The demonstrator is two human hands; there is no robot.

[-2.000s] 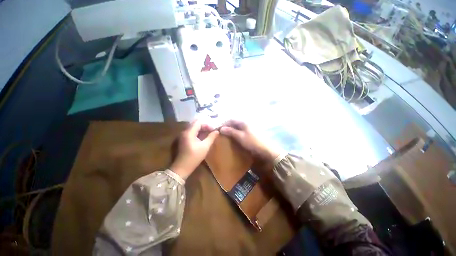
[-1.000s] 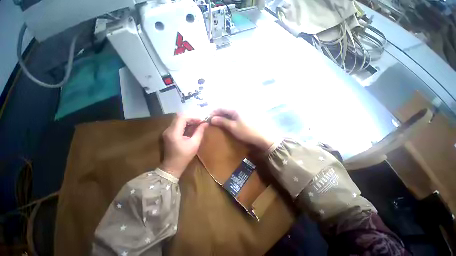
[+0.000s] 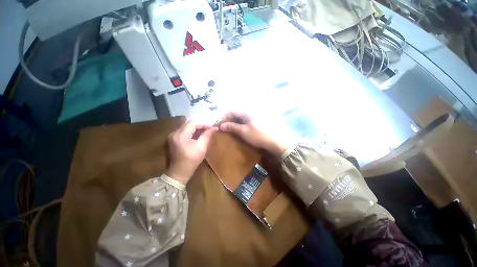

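Note:
A large brown fabric panel (image 3: 120,161) lies over the near side. A smaller rust-brown folded piece (image 3: 230,156) lies on it, with a black woven label (image 3: 251,183) with pale print. My left hand (image 3: 189,146) pinches the top edge of the brown fabric between thumb and finger. My right hand (image 3: 246,130) pinches the same edge, its fingertips almost touching the left ones. The fingertips are just in front of the presser foot area, which is washed out by glare. The sewing machine head (image 3: 183,41) is beyond them.
Teal cloth (image 3: 97,86) lies left of the machine. A cream heap with dangling cords (image 3: 340,23) is at the upper right of the glaring white table (image 3: 314,88). Brown pieces (image 3: 444,156) are at the right edge, and thin straps (image 3: 34,219) at the lower left.
The view has shifted, so the machine head shows larger and further left than two seconds ago. Both hands keep pinching the fabric edge, with only slight finger movement.

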